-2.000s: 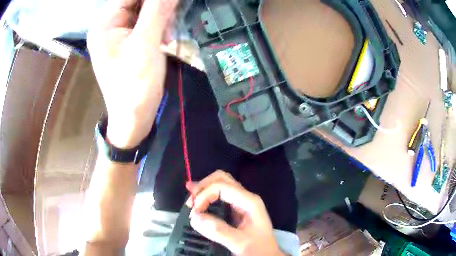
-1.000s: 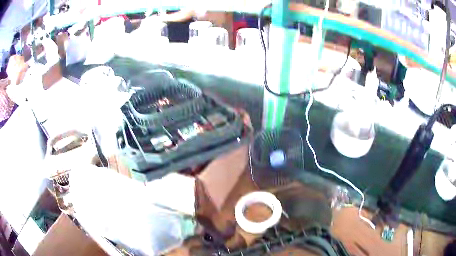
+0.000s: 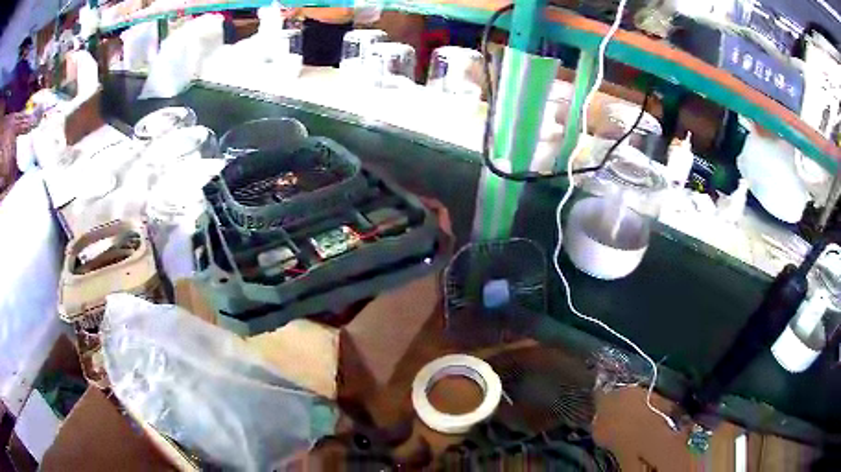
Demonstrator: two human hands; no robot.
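Observation:
Neither of my hands is in the picture. Nearest in front of me, dark plastic parts [image 3: 530, 450] are cut off by the bottom edge. A white tape ring [image 3: 456, 394] lies just behind them on the brown bench. A dark front grille [image 3: 495, 292] with a pale blue centre stands upright beyond the tape. A stack of dark fan base frames [image 3: 323, 277] sits at the left on cardboard, with a ribbed housing [image 3: 293, 189] on top. A small green circuit board [image 3: 334, 241] shows in the top frame.
A crumpled clear bag [image 3: 198, 378] is at lower left, near a beige housing [image 3: 106, 267]. A green post [image 3: 516, 138] stands behind the bench. A white cable [image 3: 564, 267] hangs down to the bench. A thick black cylinder [image 3: 756, 323] is at right. A jar [image 3: 609, 230] is behind.
My view has lifted from my lap to the back of the bench, and both hands have left the picture. Since one second ago it has shifted slightly and grown sharper.

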